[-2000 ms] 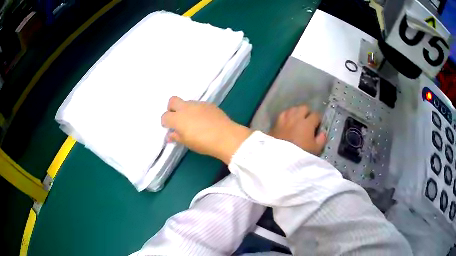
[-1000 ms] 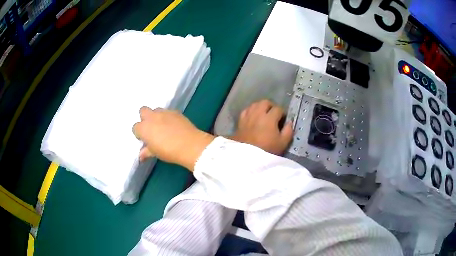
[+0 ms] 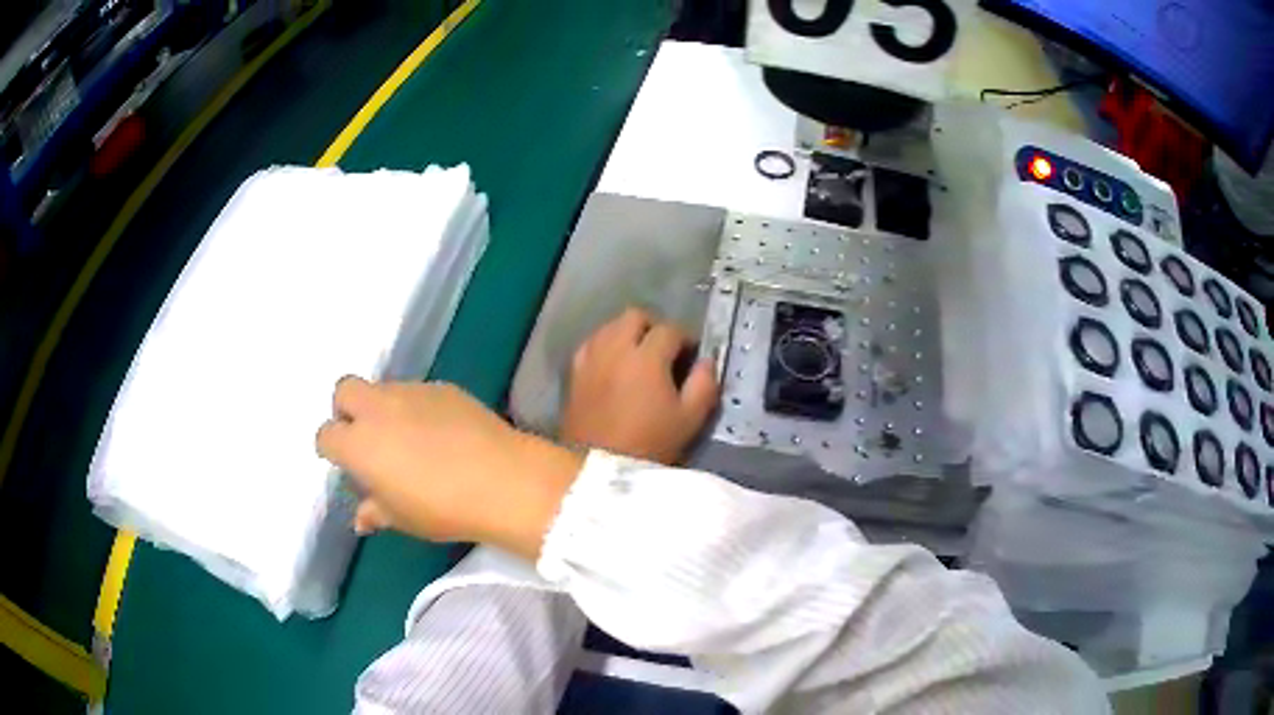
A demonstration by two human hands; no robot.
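Note:
A stack of white sheets or trays (image 3: 266, 335) lies on the green surface at the left, with no rings visible on top. My right hand (image 3: 433, 454) crosses over my left arm; its fingers and thumb are closed at the stack's right edge. My left hand (image 3: 643, 388) rests curled on the grey metal table (image 3: 629, 259), left of the holed plate (image 3: 883, 328). A dark patch shows between its thumb and finger; I cannot tell if it is a part or shadow. A black fixture block (image 3: 806, 360) on the plate shows a ring-shaped outline.
Trays of black rings (image 3: 1153, 360) are stacked at the right. Behind them is a button panel (image 3: 1090, 182) with one red light. The marker head (image 3: 845, 101) with a number card hangs above two black blocks (image 3: 836, 189) and a loose ring (image 3: 774, 165). A blue monitor (image 3: 1174, 49) is upper right.
The view has shifted right, so everything sits further left and more of the ring trays shows. My hands stay in about the same places on the stack edge and the metal table.

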